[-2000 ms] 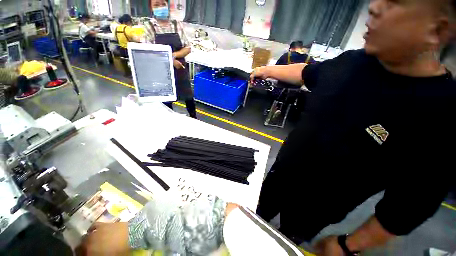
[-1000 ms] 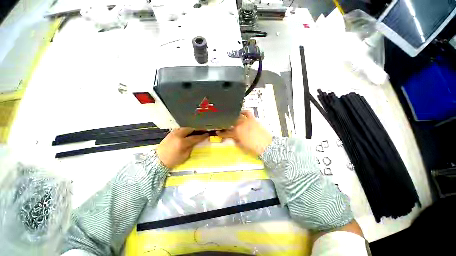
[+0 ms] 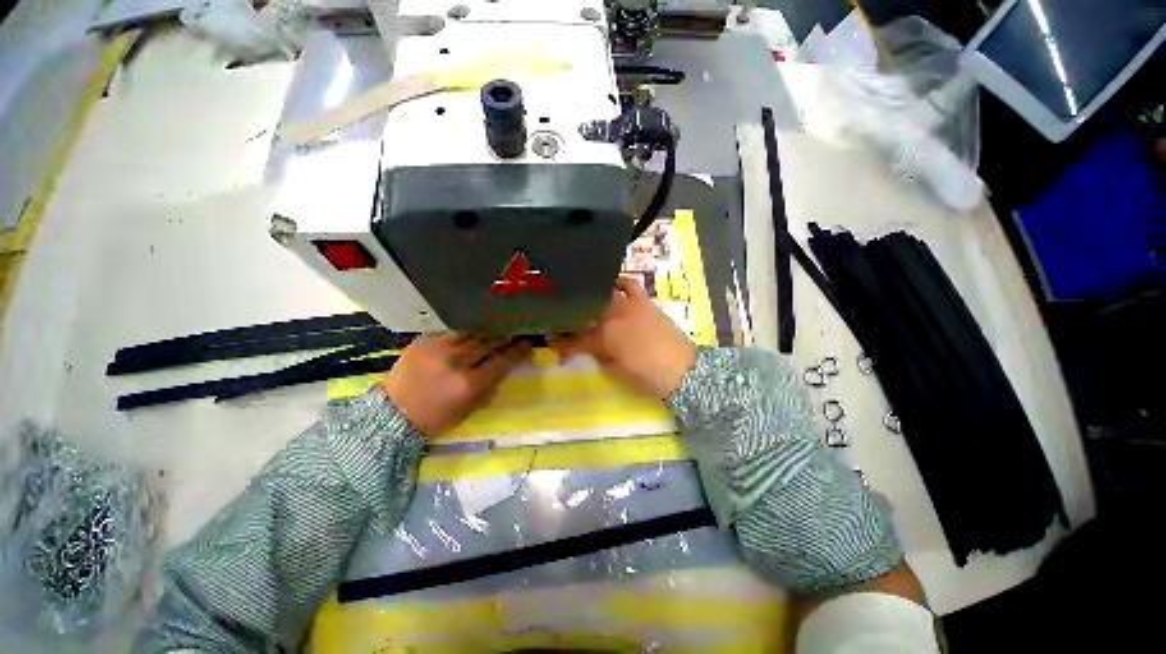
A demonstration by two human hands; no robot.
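Observation:
The sewing machine head [image 3: 512, 243] has a dark grey front cover with a red three-diamond logo. My left hand [image 3: 441, 381] and my right hand [image 3: 629, 342] are at the sewing area just below it, close together. Both hold a short visible piece of black strap [image 3: 512, 351] between them, with fingertips partly under the head. The needle and clamp are hidden by the head and fingers. Several black straps [image 3: 243, 342] lie left of the machine, their right ends reaching my left hand.
A large black strap pile [image 3: 953, 396] lies at right, with loose metal rings [image 3: 834, 422] beside it. One strap [image 3: 780, 230] stands apart. A single black strip [image 3: 524, 556] crosses the plastic sheet [image 3: 448, 511] near me. A bag of rings [image 3: 77, 537] is far left; a screen [image 3: 1074, 58] is upper right.
Two seconds ago the view faced right toward a person in black; it has since turned to the machine. Over the last second, my left hand has shifted slightly left and down.

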